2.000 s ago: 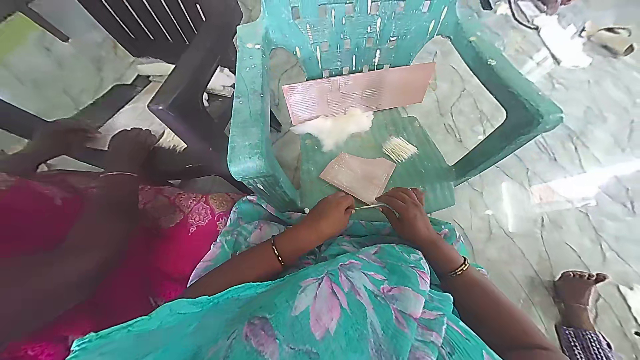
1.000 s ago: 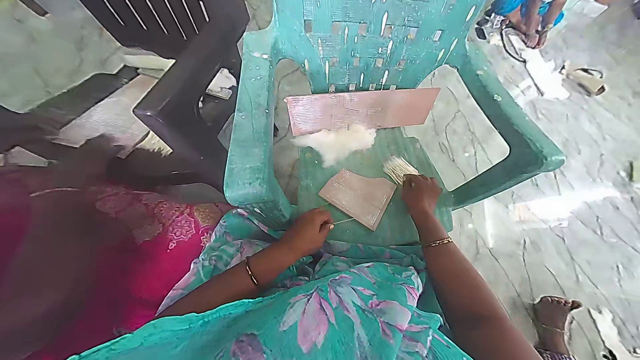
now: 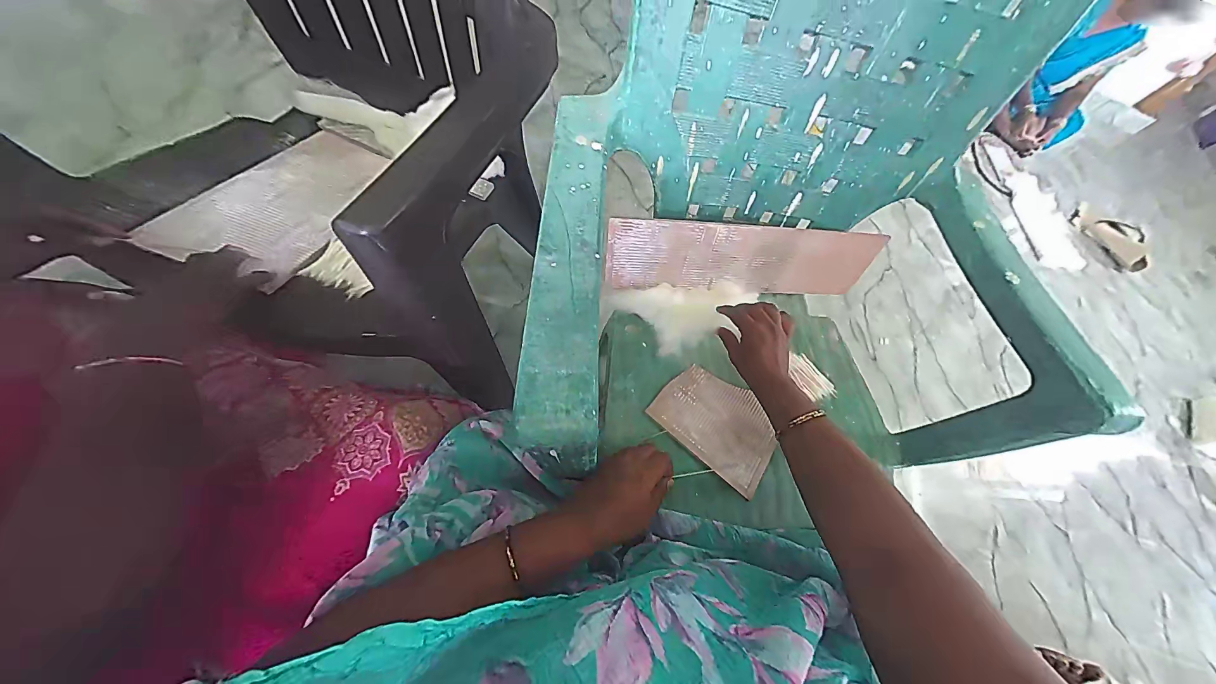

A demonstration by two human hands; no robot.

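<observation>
My left hand, low at the front of the green plastic chair's seat, is closed on a thin pale stick that points right. Touching the white cotton is my right hand, its fingers apart; whether it pinches any fibre cannot be told. A small ridged board lies on the seat between my hands. Beside my right wrist is a bundle of thin pale sticks, partly hidden by the hand. Behind the cotton, a long pinkish ridged sheet leans against the chair's backrest.
The green chair's armrests stand on both sides. At left, a person in pink sits by a dark plastic chair holding another ridged board and sticks. Another person's hands and a pale object are at upper right.
My right hand has moved from the stick bundle to the cotton. My left hand remains near the seat's front edge with a stick. The view has shifted somewhat.
</observation>
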